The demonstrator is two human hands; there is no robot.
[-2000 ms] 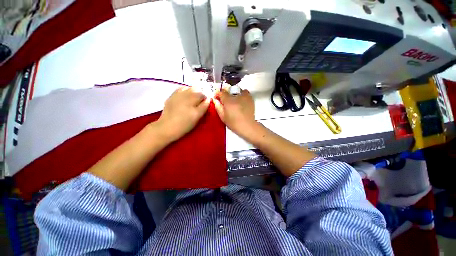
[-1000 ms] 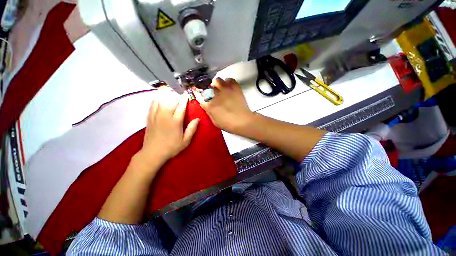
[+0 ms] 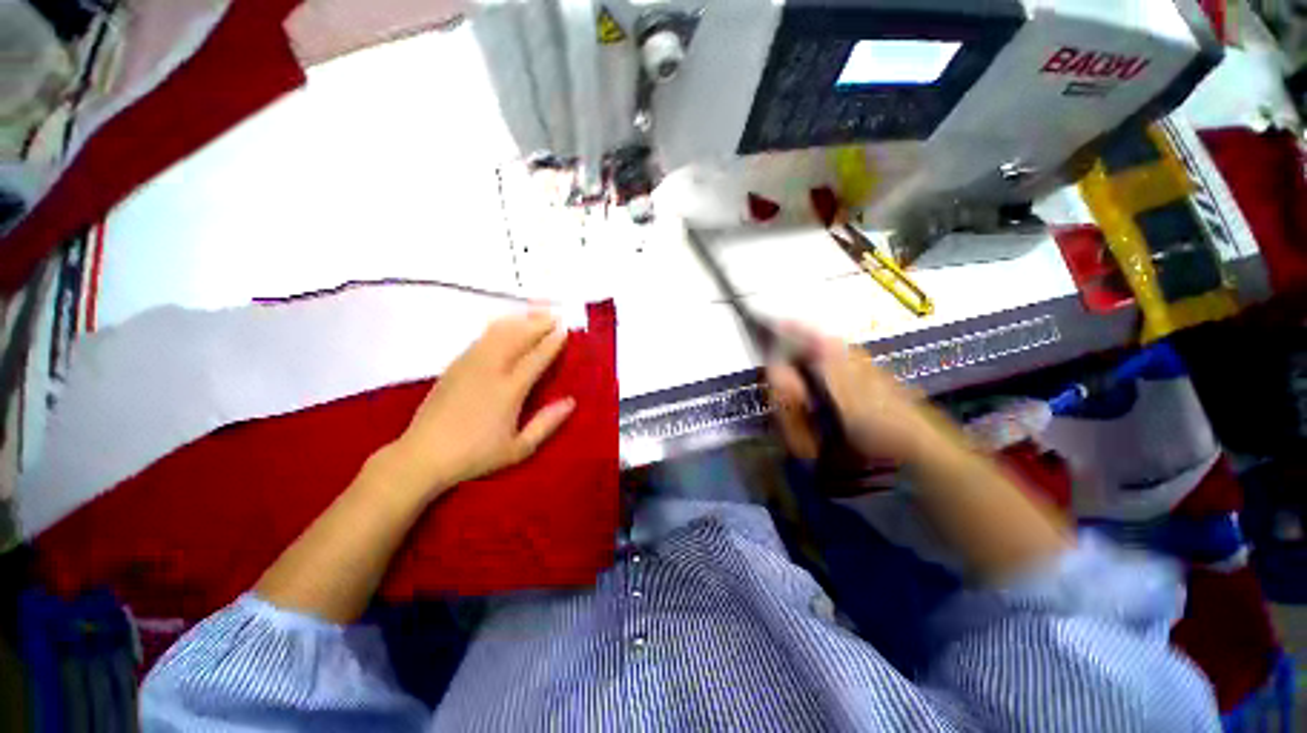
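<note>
A red fabric panel [image 3: 502, 530] with a pale piece [image 3: 187, 372] along its upper side lies on the white machine table. Its top right corner is in front of the needle area [image 3: 609, 179], apart from it. My left hand [image 3: 487, 401] rests flat on the panel near that corner, fingers slightly spread. My right hand [image 3: 831, 394], blurred, holds the black-handled scissors [image 3: 734, 294] over the table's front edge, blades pointing up and left toward the machine.
The machine head [image 3: 688, 86] stands behind. Yellow snips [image 3: 889, 272] and small red scraps [image 3: 763, 208] lie to the right. A yellow-edged packet [image 3: 1154, 236] and a red packet [image 3: 1094, 269] are at far right. More red fabric [image 3: 158, 136] lies at upper left.
The panel and my left hand have moved away from the needle toward me. My right hand has left the fabric and taken hold of the scissors, now off their spot beside the snips.
</note>
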